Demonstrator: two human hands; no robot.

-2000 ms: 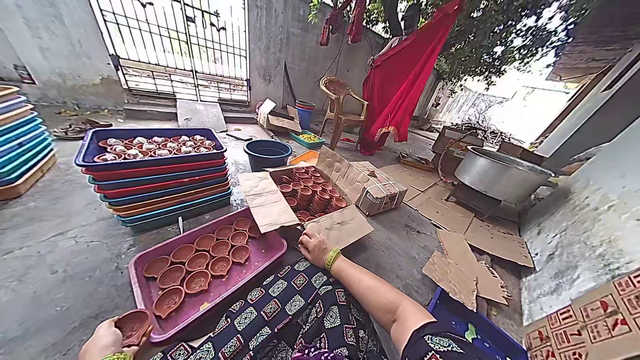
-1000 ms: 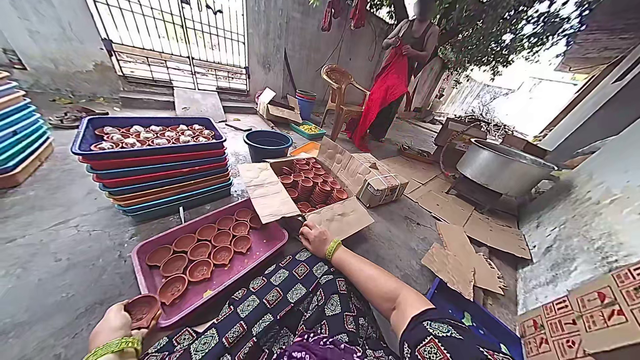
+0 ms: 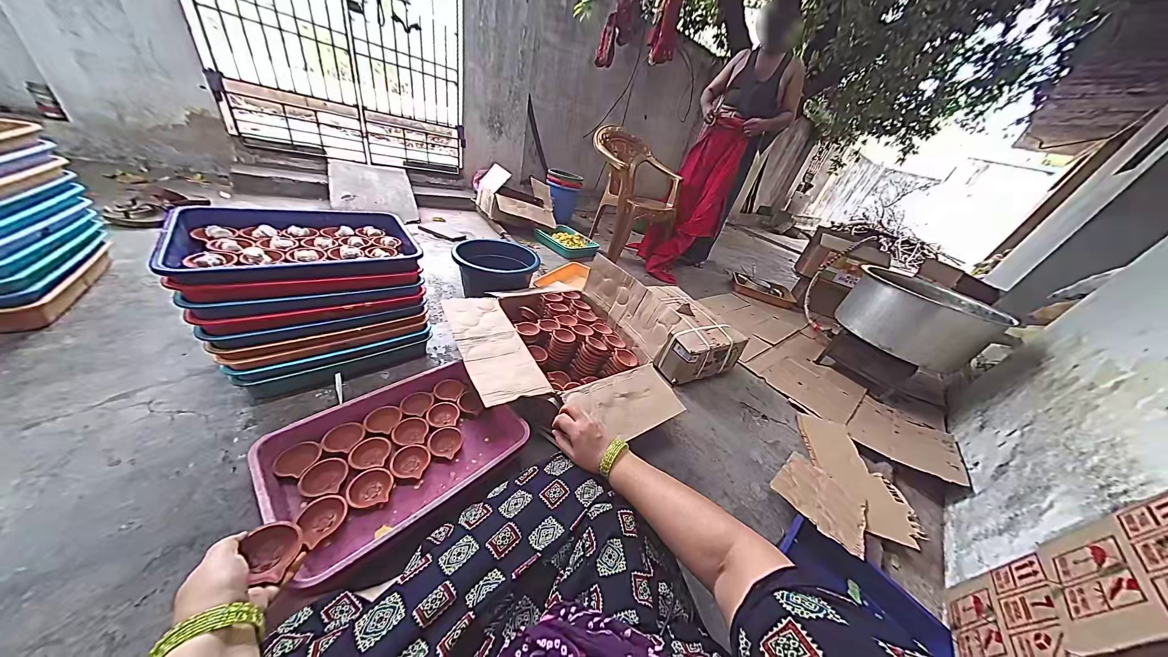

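Note:
My left hand (image 3: 214, 577) holds a small clay lamp bowl (image 3: 271, 551) over the near left corner of a pink plastic tray (image 3: 456, 484). Rows of similar clay bowls (image 3: 370, 453) lie in that tray. My right hand (image 3: 584, 436) rests at the near side of an open cardboard box (image 3: 630, 401), by its flap; whether its fingers grip anything is not clear. Inside the box stand stacked clay cups (image 3: 561, 347).
Stacked trays (image 3: 301, 315) stand behind the pink tray, the top one holding filled bowls. A dark blue tub (image 3: 495, 266), a tied carton (image 3: 698, 347), a plastic chair (image 3: 630, 187) and a large metal pot (image 3: 917, 319) stand beyond. A person (image 3: 757, 100) holds red cloth.
The red cloth hung spread out two seconds ago; the person now stands visible behind it, holding it gathered at the waist. My left hand still holds a clay bowl by the tray's corner.

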